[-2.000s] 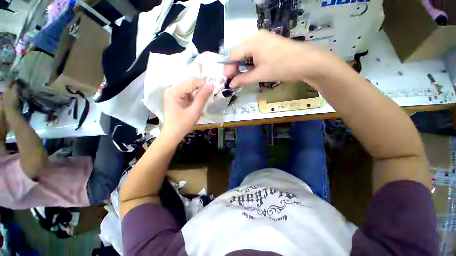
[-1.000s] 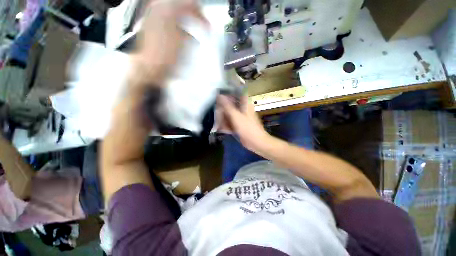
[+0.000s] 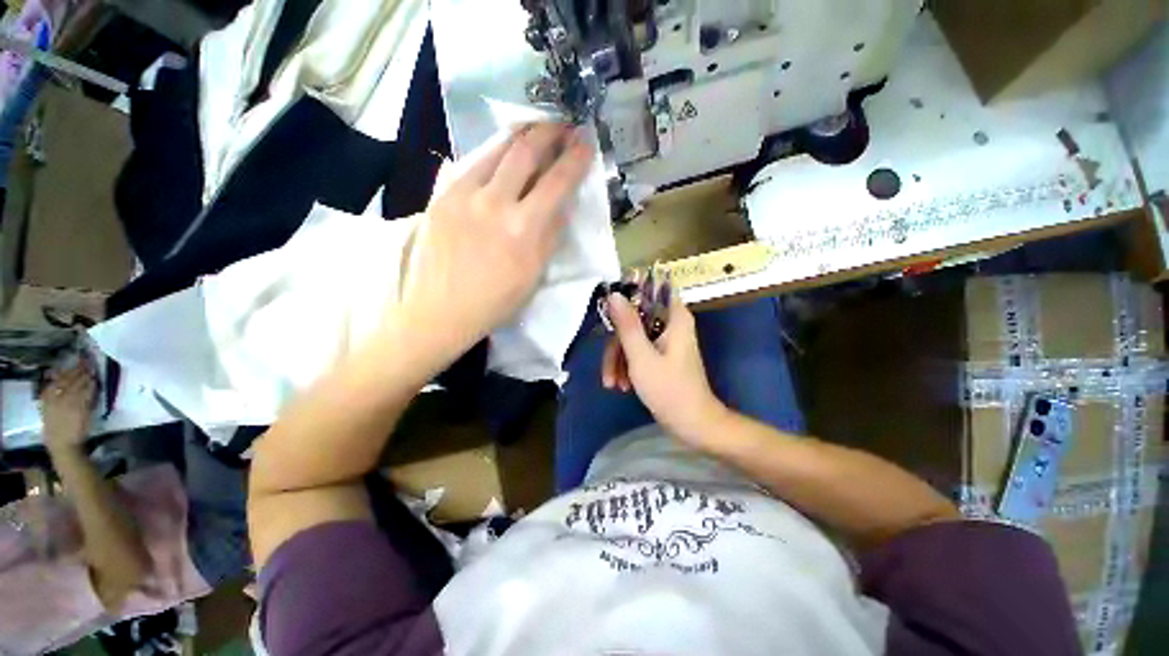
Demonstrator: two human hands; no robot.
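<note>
A white fabric panel (image 3: 583,237) lies flat on the table, its top edge at the presser foot and needle area (image 3: 577,92) of the overlock machine (image 3: 801,64). My left hand (image 3: 500,231) rests palm down on the panel, fingers extended near the needle area and gripping nothing visible. My right hand (image 3: 660,365) is at the table's front edge, off the panel, with its fingers curled around small dark thread snips (image 3: 654,308), partly hidden by the fingers. More white fabric (image 3: 301,301) spreads to the left under my left forearm.
Black pieces (image 3: 301,154) and white pieces are heaped at the back left. A tan scrap opening (image 3: 692,221) and yellow ruler strip (image 3: 718,267) lie in front of the machine. A taped carton (image 3: 1096,449) with a phone (image 3: 1036,455) stands at right. Another worker's hand (image 3: 71,397) is at left.
My hands were together at a bunched white piece; they have separated. My left hand has laid the white panel at the needle area. My right hand has come down to the table edge with the snips.
</note>
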